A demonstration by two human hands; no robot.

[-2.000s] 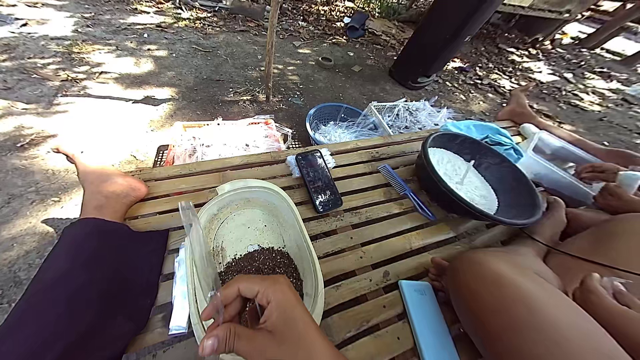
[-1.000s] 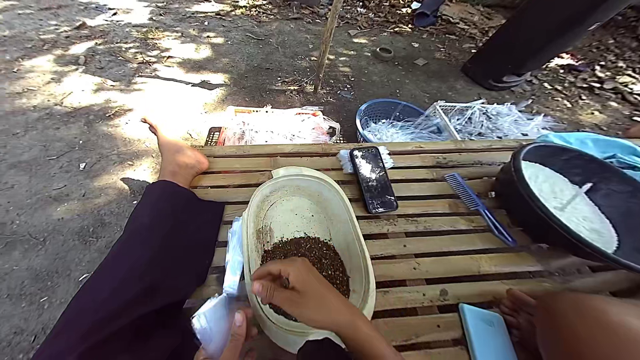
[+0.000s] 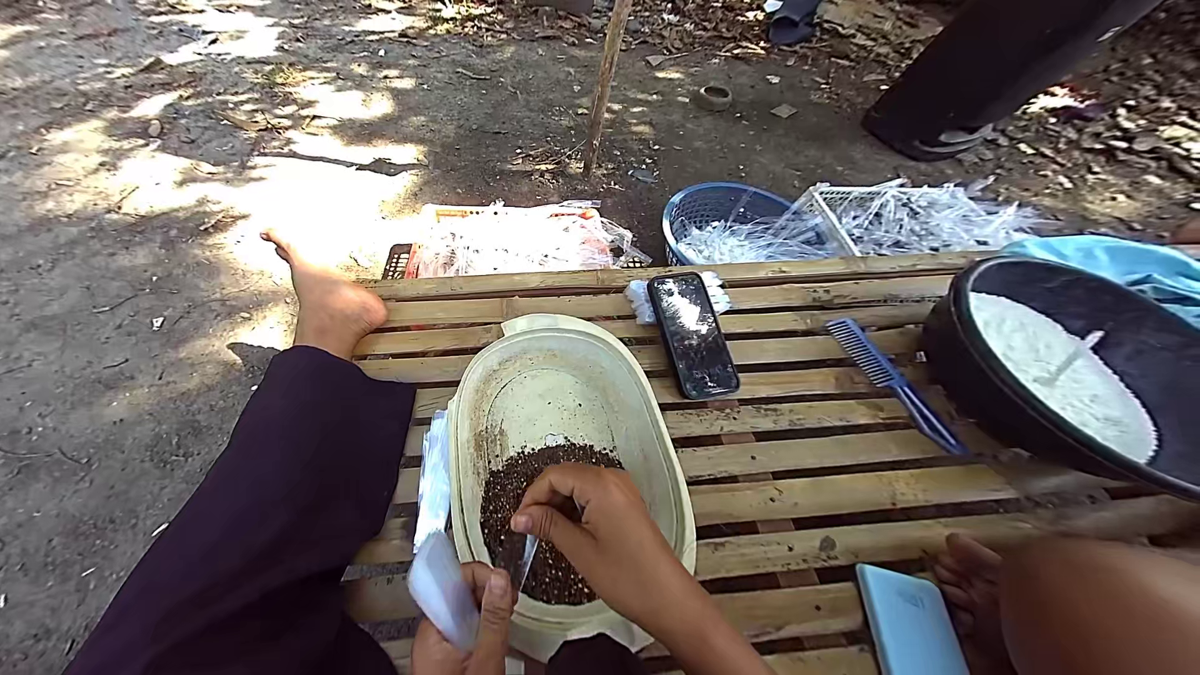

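Note:
An oval cream plastic basin (image 3: 562,394) stands on the bamboo slat bench, with dark brown granules (image 3: 553,469) in its near half. Over the granules, my right hand (image 3: 600,525) pinches the upper end of a narrow clear plastic sleeve (image 3: 528,558). My left hand (image 3: 473,609), at the basin's near left rim, holds a bunch of clear plastic sleeves (image 3: 441,586) and touches the lower part of the narrow one. More flat plastic sleeves (image 3: 433,478) lie along the basin's left side.
On the bamboo bench (image 3: 806,464) are a black phone (image 3: 694,333), a blue comb (image 3: 895,384), a light blue phone (image 3: 909,619) and a black bowl of white powder (image 3: 1059,375). Beyond stand an orange crate (image 3: 511,239) and blue basket (image 3: 731,225) with plastic strips. Another person's leg (image 3: 1097,600) is at right.
My left hand, not visible two seconds ago, came into view holding the bunch of sleeves. The long clear sleeve seen upright in my right hand at first is no longer raised. The view has swung right.

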